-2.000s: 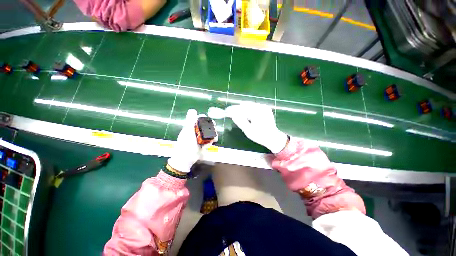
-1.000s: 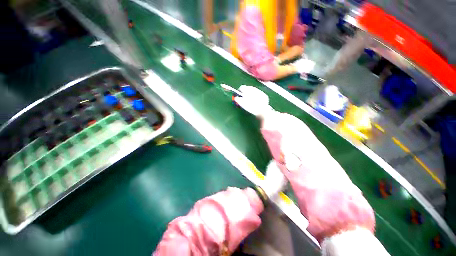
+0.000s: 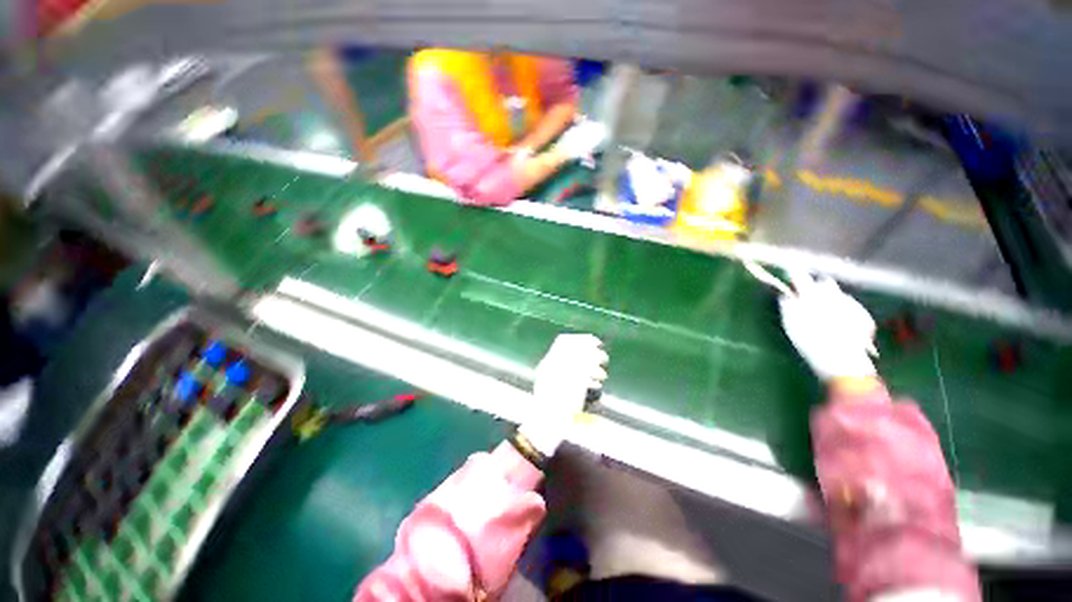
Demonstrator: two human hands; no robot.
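Observation:
My left hand, in a white glove, is over the near edge of the green belt with its fingers curled. A small dark patch shows below its fingers; I cannot tell if it holds anything. My right hand, also gloved, is over the belt at right. A slim white tool or loose glove fingertip points up-left from it. Its grip is blurred. A black-orange wound component lies on the belt left of centre. Another component lies just right of my right hand.
More components lie along the green belt. At left are a divided parts tray and red-tipped cutters or pliers. A co-worker's pink sleeve, a blue bin and a yellow bin are on the far side.
The view has swung left, then partly back. The component held in my left hand two seconds ago no longer shows there. My right hand has moved from the belt's left part to the right.

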